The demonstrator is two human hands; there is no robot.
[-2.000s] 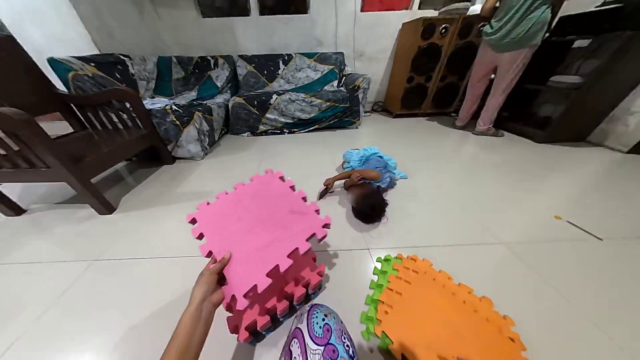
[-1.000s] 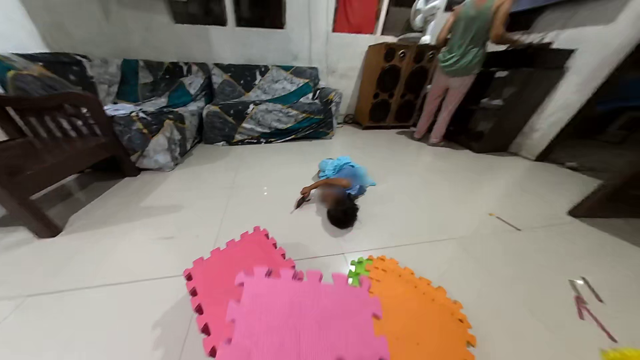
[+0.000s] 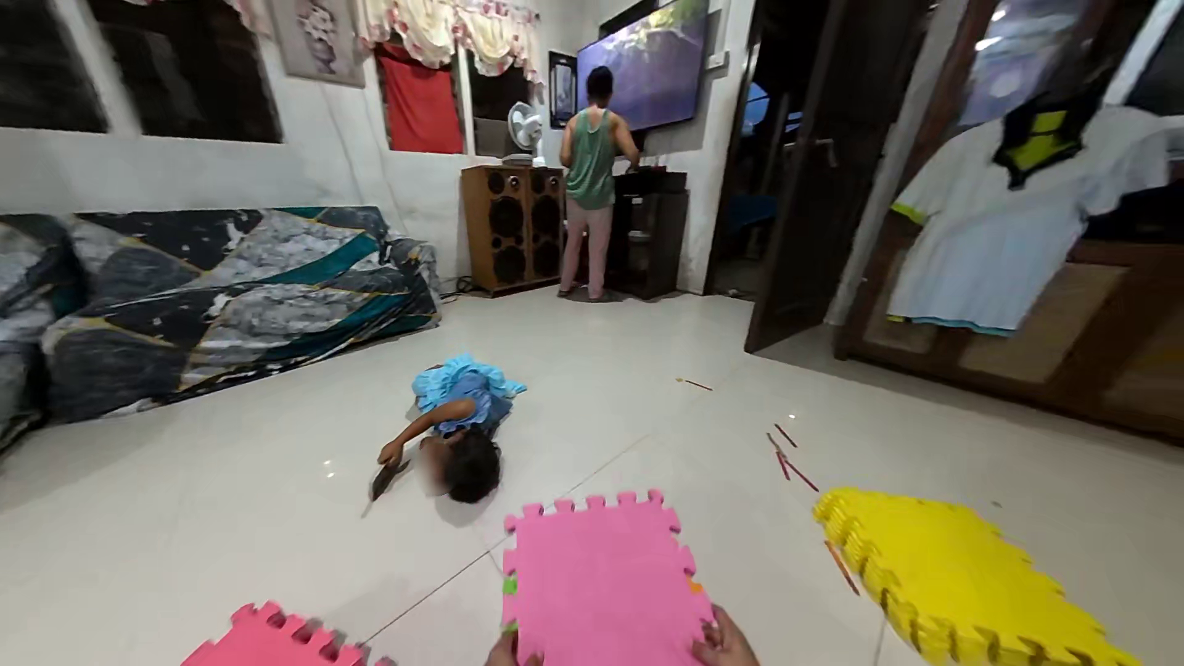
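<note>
A pink foam puzzle mat tile (image 3: 601, 578) is at the bottom centre, held flat by both hands. My left hand (image 3: 511, 649) grips its near left edge, mostly cut off by the frame. My right hand (image 3: 726, 640) grips its near right edge, thumb on top. Small bits of green and orange foam show at the pink tile's sides; what lies under it is mostly hidden. A red-pink foam tile stack (image 3: 277, 640) lies on the floor at the lower left, partly out of view. To the right lies a stack of yellow foam tiles (image 3: 962, 573).
A child (image 3: 462, 416) lies on the tiled floor ahead, holding a dark object. Thin reddish sticks (image 3: 791, 462) lie near the yellow stack. Another person (image 3: 590, 185) stands at a dark cabinet beside wooden speakers (image 3: 513, 227). A covered sofa (image 3: 231, 296) is at the left.
The pink tile, by the red-pink stack two seconds ago, has moved right, over where the orange and green tiles showed. The right hand has come into view on it. The view has swung right.
</note>
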